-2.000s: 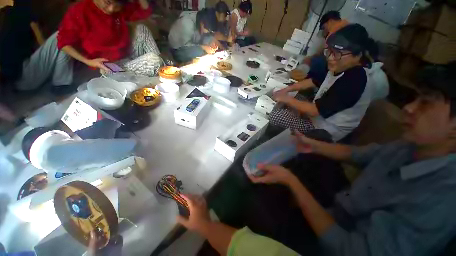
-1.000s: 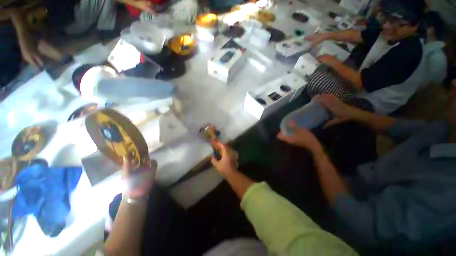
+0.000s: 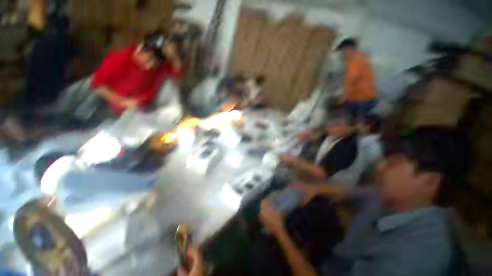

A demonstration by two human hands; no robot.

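The frame is heavily blurred. My right hand [image 3: 195, 263] is cut off by the bottom edge, left of the middle, with its fingers around the wiring harness [image 3: 183, 240]. The harness sticks up above the fingers as a small dark and orange-yellow bundle. The thick brown tape roll [image 3: 49, 240] is tilted up on edge at the lower left, with bluish and yellow items in its core. My left hand cannot be made out; the area below the roll is outside the picture.
The white-covered table [image 3: 172, 188] carries printed white boxes [image 3: 245, 186], a pale blue wrapped roll [image 3: 102, 183] and amber rolls [image 3: 167, 137]. A person in grey-blue [image 3: 399, 232] sits close on the right, holding a bluish object [image 3: 286, 200]. Others sit or stand around the table.
The view has tilted up and blurred. The tape roll and the harness in my right hand now appear lower and further left. My left hand, seen at the roll before, has dropped out of sight.
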